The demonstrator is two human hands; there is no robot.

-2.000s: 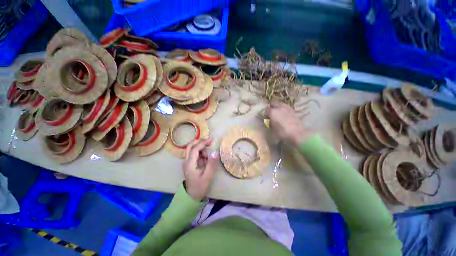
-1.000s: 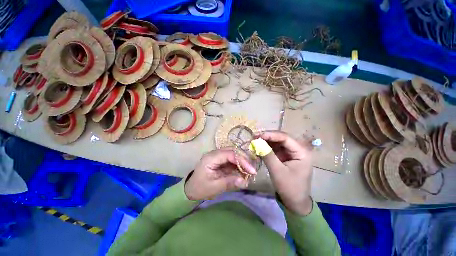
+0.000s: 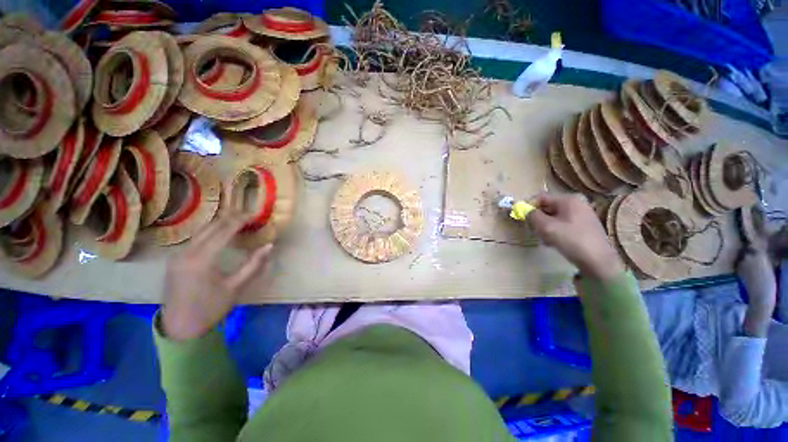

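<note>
A woven ring lies flat in front of me, with a thin brown cord in its open centre. My left hand is blurred, thumb and fingers at the lower left edge of a red-banded ring, which is tilted up. My right hand is over the cardboard sheet, fingers curled. A small bright yellow thing is at its fingertips; whether it is held or covers a fingertip is unclear. A small white piece is just beside it.
Overlapping red-banded rings fill the left. A brown cord pile and a white bottle with yellow tip are at the far edge. Corded rings lean at right on the tan table. Another person's arm is at far right.
My hands have parted from near the centre ring: the left to the ring at left, the right to the cardboard. The red-banded ring has tilted up. The view has shifted.
</note>
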